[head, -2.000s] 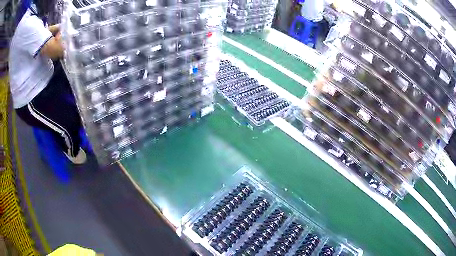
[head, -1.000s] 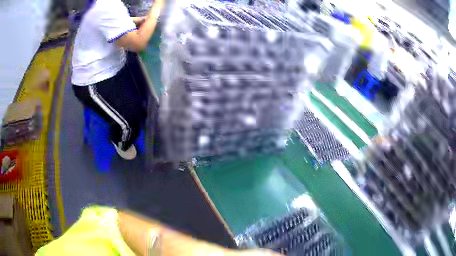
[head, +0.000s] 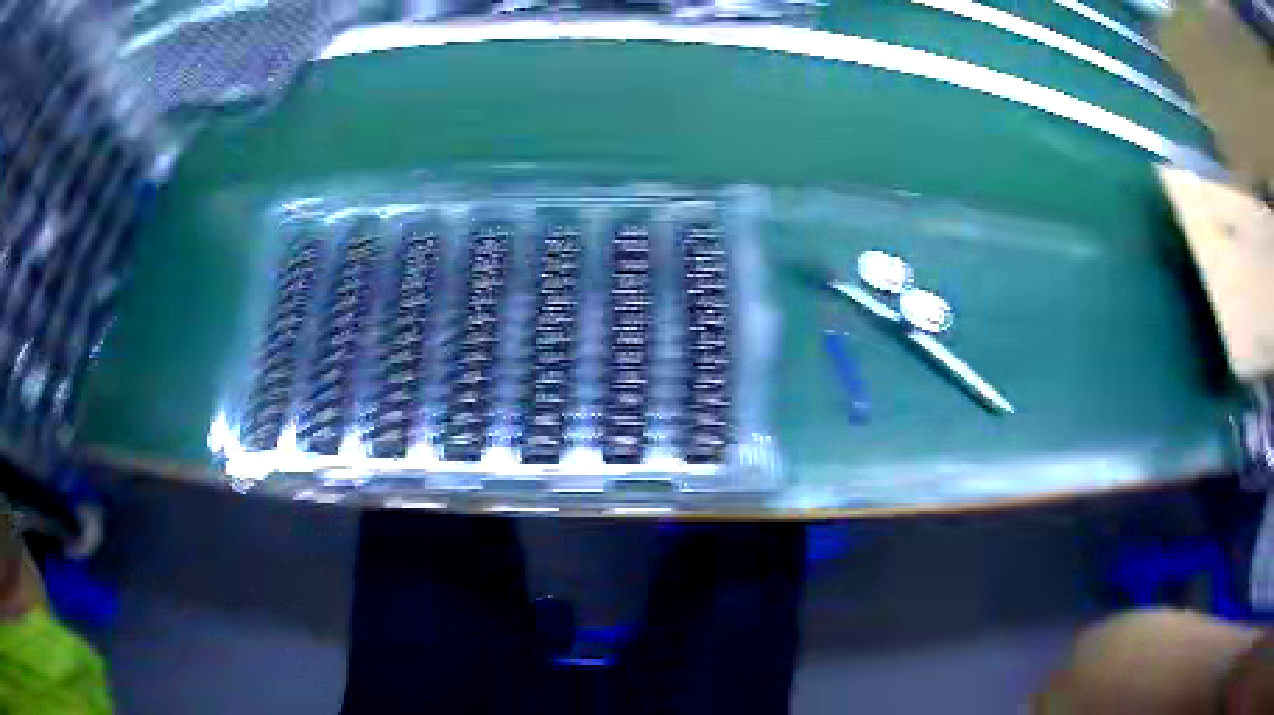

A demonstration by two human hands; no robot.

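A clear blister tray (head: pixel 756 335) lies at the bench's front edge, left of centre, with small dark parts (head: pixel 555 342) in seven rows. To its right lie a slim blue tool (head: pixel 847 376), a pale long-handled tool (head: pixel 957 370) and two round white discs (head: pixel 883 271) beside that handle. Neither of my hands shows. A yellow-green sleeve with a little bare arm is cut off at the lower left edge. A blurred bare arm part is cut off at the lower right; its hand is not seen.
Stacked filled trays (head: pixel 56 238) stand at the left, blurred. Another filled tray (head: pixel 224 56) lies at the back left. Tan cardboard (head: pixel 1229 259) is at the right edge. The green mat (head: pixel 601 119) has white strips. My legs are below the bench edge, with blue stool parts nearby.
The view has swung from the aisle and tall stacks to straight over the tray. The seated person is out of view; the slim tools and discs now show.
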